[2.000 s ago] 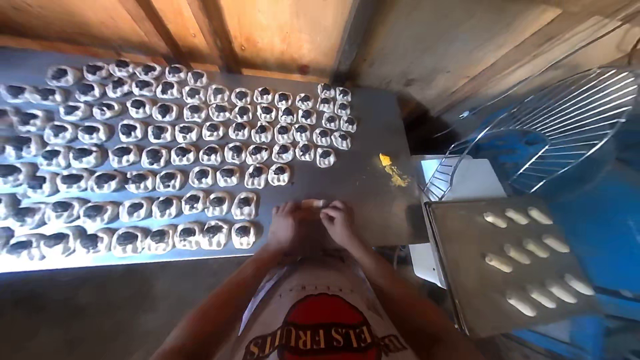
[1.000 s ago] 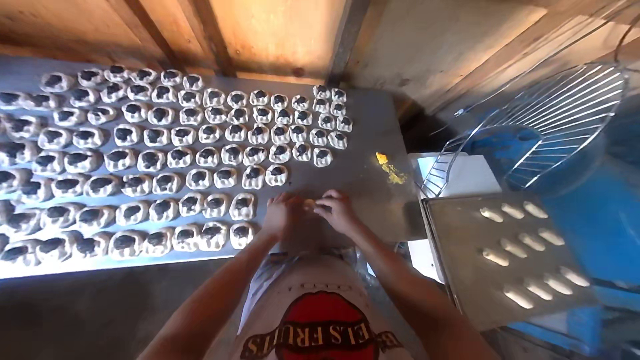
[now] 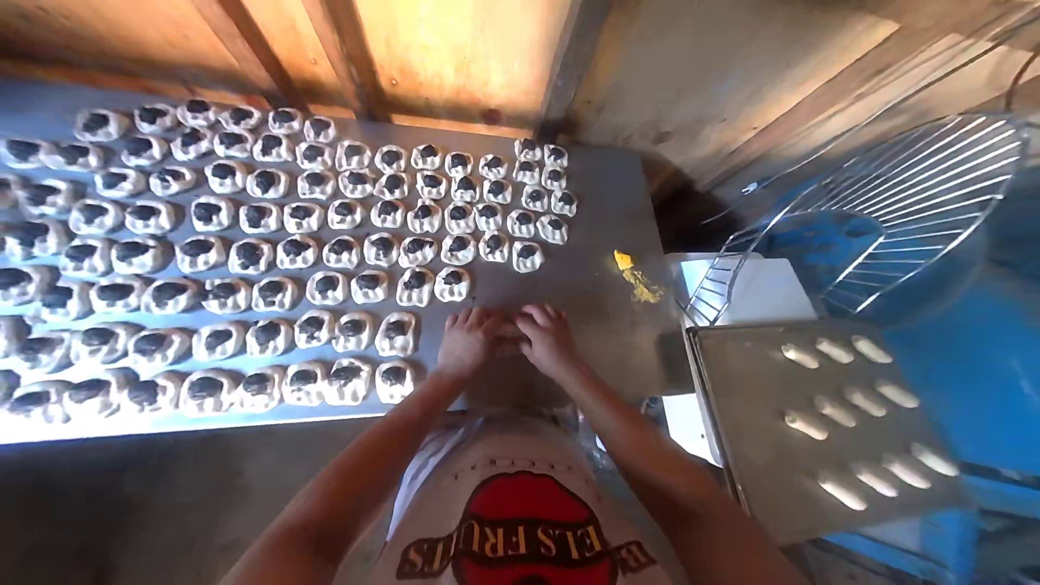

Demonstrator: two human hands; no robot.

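My left hand [image 3: 471, 341] and my right hand [image 3: 548, 340] meet over the metal table [image 3: 585, 333] near its front edge. Between their fingers is a small piece of pale dough [image 3: 508, 337], mostly hidden, which both hands hold. Left of my hands, many flattened dough pieces topped with a dark filling lie in rows; the nearest are a piece in the second row [image 3: 396, 335] and one in the front row [image 3: 395, 382]. Another filled dough piece [image 3: 452, 284] lies just beyond my left hand.
A yellow smear [image 3: 636, 278] marks the table's right part. To the right, a metal baking tray [image 3: 747, 422] bears several elongated dough pieces [image 3: 841, 491]. Behind it stand a wire rack [image 3: 918, 236] and a blue tub [image 3: 825, 236]. A wooden wall [image 3: 471, 57] runs along the table's back.
My hands stay together over the same part of the table, while their fingers have shifted around the dough.
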